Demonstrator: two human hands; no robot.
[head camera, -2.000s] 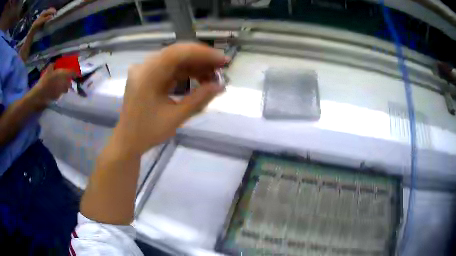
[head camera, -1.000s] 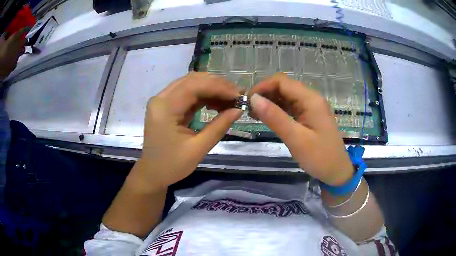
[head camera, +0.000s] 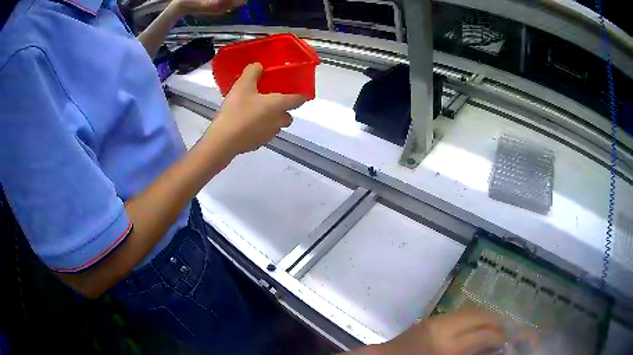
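The circuit board panel (head camera: 555, 315) lies in its green and dark carrier (head camera: 454, 274) at the lower right, cut off by the picture's edge. My left hand (head camera: 461, 334) is blurred and low over the panel's near left part, cut off by the bottom edge. Its fingers point right; whether it holds a small component cannot be seen. A faint blurred shape beside its fingertips may be my right hand, but this is too unclear to tell.
A neighbouring worker in a blue shirt (head camera: 83, 132) stands at the left, one hand holding a red bin (head camera: 267, 62). A black bin (head camera: 385, 104) sits behind a metal post (head camera: 421, 83). A clear ribbed tray (head camera: 522, 173) lies on the ledge. A blue coiled cord (head camera: 612, 159) hangs at the right.
The view has swung left, so the carrier now shows lower right and the neighbour fills the left. My hands have left the raised, close-together pose with the small component and my left is low over the panel.
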